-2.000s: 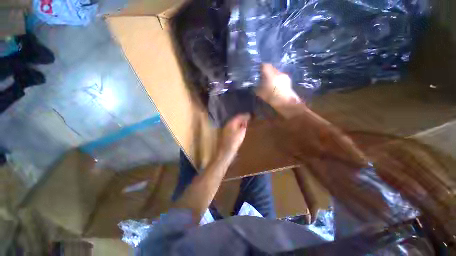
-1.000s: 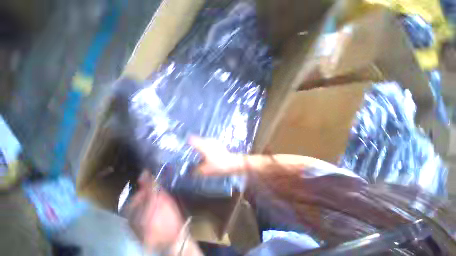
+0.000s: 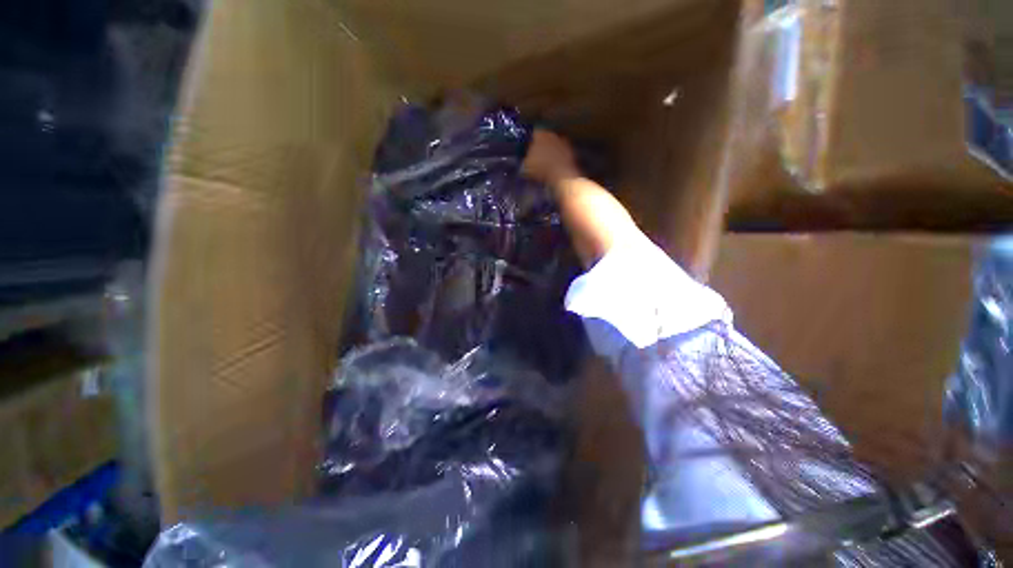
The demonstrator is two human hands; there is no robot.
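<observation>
Dark garments in clear shiny plastic (image 3: 467, 266) lie lengthwise inside a tall open tan carton (image 3: 239, 333). My right hand (image 3: 548, 155) reaches down into the carton and is at the far right end of the garments. Its fingers are blurred and dark, so whether they grip the plastic cannot be told. The arm has a white cuff and a light sleeve, with dark, sheer-looking material over the forearm. Crumpled clear plastic lies over the near part of the garments and at the bottom edge of the view. My left hand is not in view.
Other tan cartons (image 3: 850, 322) stand close on the right, one with a shiny tape strip. Bagged goods (image 3: 989, 344) show at the right edge. Something blue (image 3: 72, 499) is at the lower left. The upper left is dark.
The view has turned and now looks deep into the carton. My right hand has moved from the near bagged garments to the far end inside. My left hand has gone out of view.
</observation>
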